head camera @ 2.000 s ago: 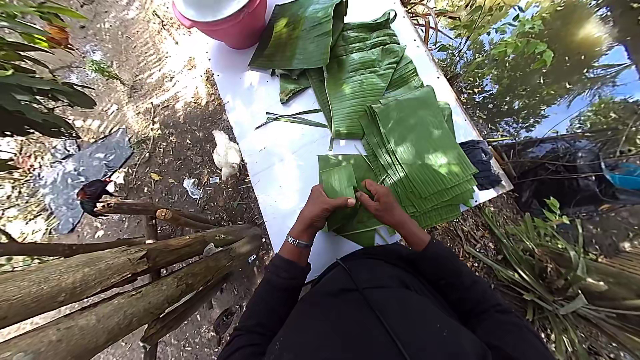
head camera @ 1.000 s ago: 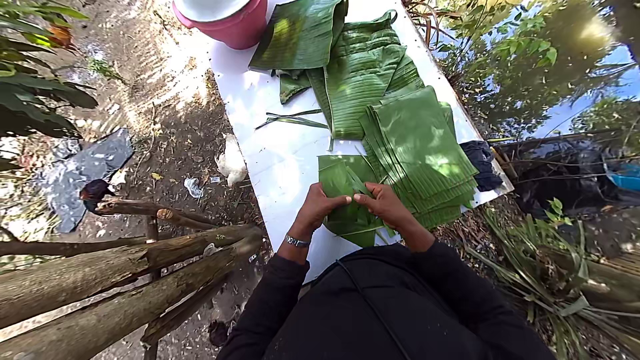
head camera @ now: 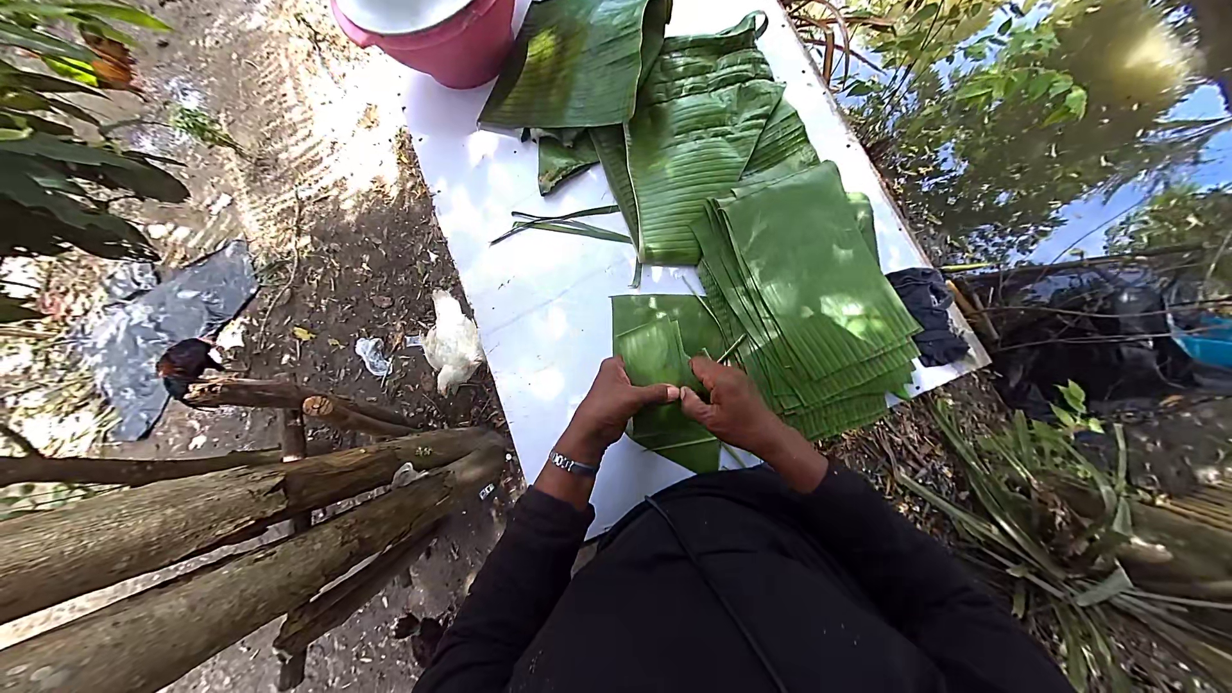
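Note:
Both hands pinch a small folded piece of banana leaf [head camera: 652, 352] near the front edge of the white table [head camera: 539, 318]. My left hand [head camera: 614, 402], with a metal-banded watch [head camera: 572, 465] at the wrist, grips its lower left side. My right hand [head camera: 736, 404] holds the right side, and the thumbs meet at the fold. A thin green strip [head camera: 732, 348] sticks out by the right fingers. Beneath the hands lies a flat leaf piece [head camera: 664, 308]. To the right is a fanned stack of cut banana leaf sheets [head camera: 808, 269].
Larger banana leaves [head camera: 703, 164] and thin leaf strips [head camera: 568, 227] lie farther back, beside a pink bucket [head camera: 462, 48]. Dark cloth [head camera: 926, 313] sits at the right corner. Left of the table are a white chicken [head camera: 451, 344], a dark bird [head camera: 186, 365] and wooden poles [head camera: 241, 491].
The leaf between my hands now shows as a smaller folded piece, and a thin strip now projects near my right fingers. The white chicken on the ground has shifted its pose.

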